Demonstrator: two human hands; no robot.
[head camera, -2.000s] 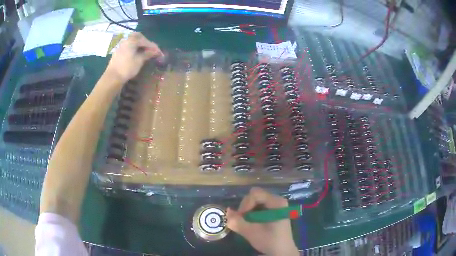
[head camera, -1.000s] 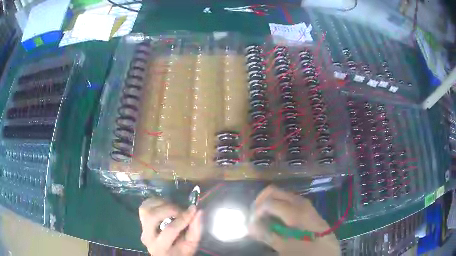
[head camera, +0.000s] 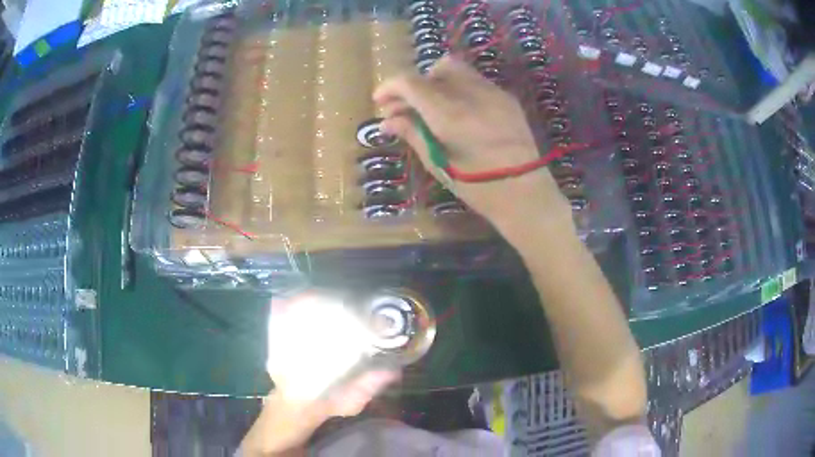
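Note:
My right hand (head camera: 469, 120) is over the main blister tray (head camera: 295, 236), with the green probe (head camera: 431, 147) held in it. A round speaker driver (head camera: 373, 134) with a silver-white ring is by its fingertips, above several dark discs in the same row; whether the fingers still touch it is unclear. My left hand (head camera: 335, 397) is in front of the tray, its upper part hidden by bright white glare. Its fingers are beside the gold-rimmed round fixture (head camera: 424, 332). A ringed driver (head camera: 391, 321) shows at the fixture; whether the left fingers touch it is unclear.
A right-hand blister tray (head camera: 755, 228) holds small parts with red wires. White tags (head camera: 627, 60) line the area behind it. A left-hand tray (head camera: 76, 170) has dark rows. The red probe cable (head camera: 509, 170) crosses my right wrist. More trays (head camera: 545, 415) lie below the bench edge.
My right hand has moved from the fixture up over the tray with the probe. My left hand went from the tray's back to the front, near the fixture. The view has shifted.

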